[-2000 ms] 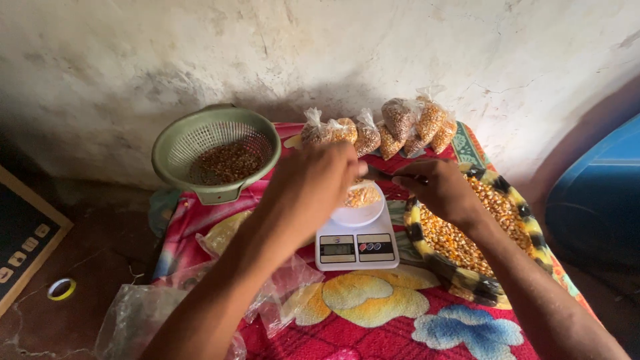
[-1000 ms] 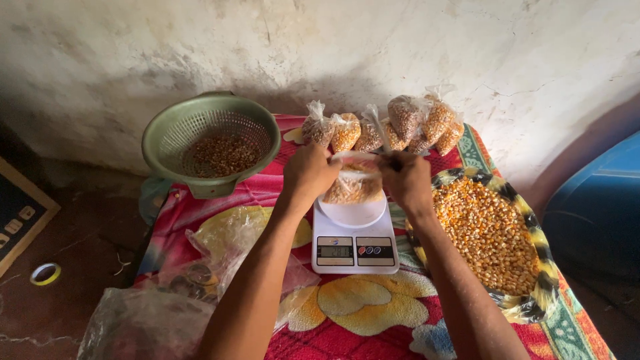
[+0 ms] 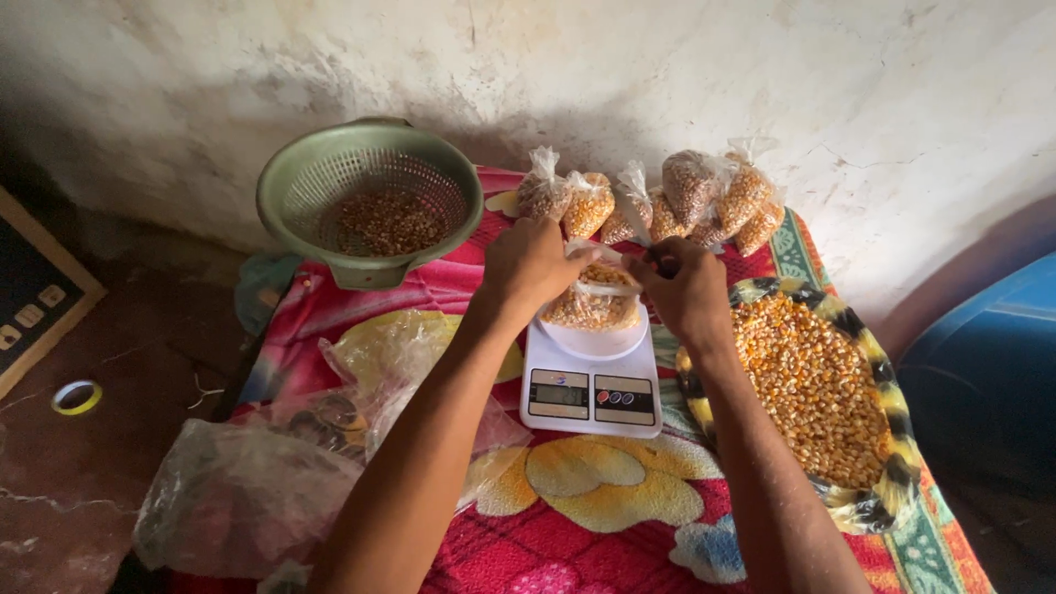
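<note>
A clear plastic bag of corn kernels (image 3: pixel 590 307) rests on the round white plate of a digital kitchen scale (image 3: pixel 591 375), its mouth spread apart. My left hand (image 3: pixel 532 260) pinches the bag's left rim. With my right hand (image 3: pixel 685 280) I grip the right rim, and a knife (image 3: pixel 635 219) with its blade pointing up and away is in that hand too. Right of the scale, a round tray lined in black and yellow (image 3: pixel 895 429) holds loose corn kernels (image 3: pixel 813 388).
Filled, tied bags (image 3: pixel 693 190) line the table's back by the wall. A green colander (image 3: pixel 285 186) with kernels stands back left. Empty plastic bags (image 3: pixel 256 487) lie front left. A tape roll (image 3: pixel 77 397) is on the floor; a blue container (image 3: pixel 990 355) stands at right.
Two seconds ago my hands were crossing close above the scale; now they hold the bag's mouth apart from both sides. Since one second ago the bag's opening and its kernels show more plainly.
</note>
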